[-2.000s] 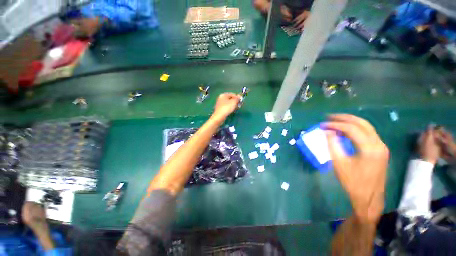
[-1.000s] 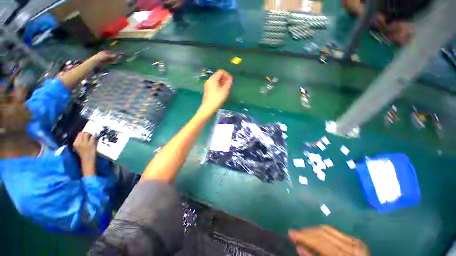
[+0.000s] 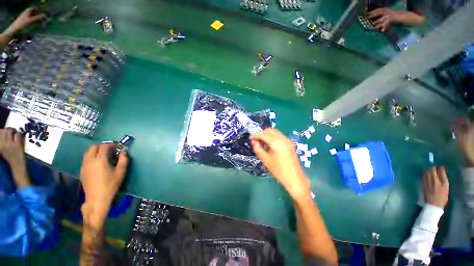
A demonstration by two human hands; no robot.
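A circuit board assembly (image 3: 124,140) with a dark blue and white end lies on the green bench at left. My left hand (image 3: 104,169) has thumb and fingertips around its lower end. A clear bag (image 3: 201,129) full of small dark parts, with a white label, lies in front of me. My right hand (image 3: 275,156) is over the bag's right part, its fingertips bent together at the dark parts. Whether a part is between those fingertips cannot be told.
Several assemblies (image 3: 299,83) and a yellow square (image 3: 217,24) are on the belt. White squares (image 3: 303,148) and a blue bin (image 3: 382,166) lie right of the bag. A slanting post (image 3: 395,70) stands behind. Blister trays (image 3: 62,78) and neighbours' hands are at left; a sleeved arm is at right.
My left hand has come back from the belt to the assembly on the bench. My right hand has moved from the bench's front edge to the bag. The view has shifted.
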